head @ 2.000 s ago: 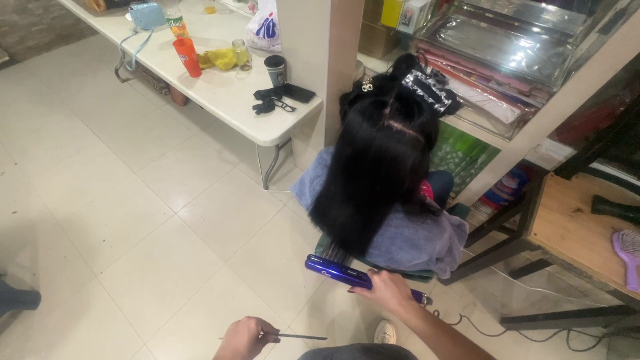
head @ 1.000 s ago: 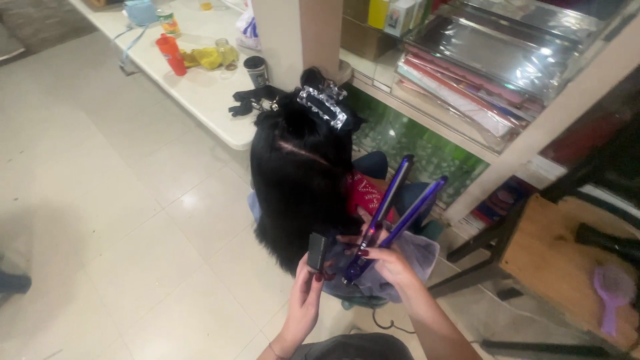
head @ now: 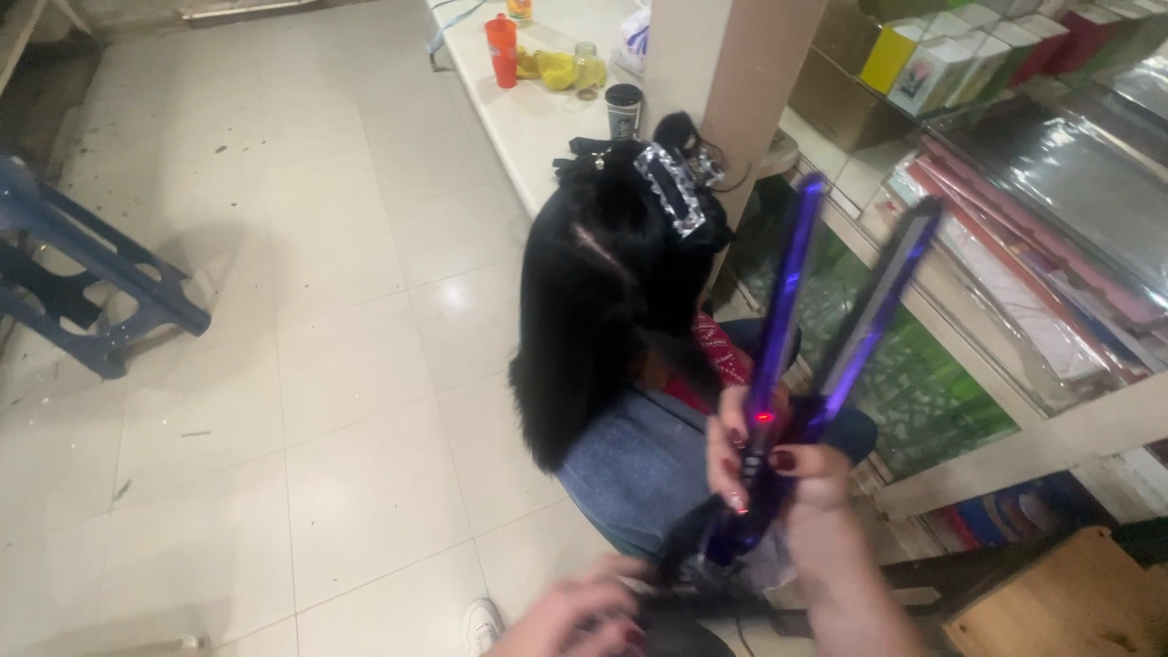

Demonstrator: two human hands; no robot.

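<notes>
A purple hair straightener with its two arms spread apart and a small red light lit is gripped in my right hand. My left hand, blurred, is low in the view, beside a dark object that I cannot make out; whether it holds anything is unclear. In front of my hands sits a person with long straight black hair, parted along a line. A patterned hair clip holds the upper hair on the right side.
A white table bears an orange cup, a yellow bag and a lidded cup. Shelves with wrapped packages stand at right, a wooden surface at lower right. A blue plastic stool is on the floor at left.
The straightener, closed two seconds ago, is spread apart in the two later frames. My left hand, raised beside it one second ago, is now lower. The view has shifted.
</notes>
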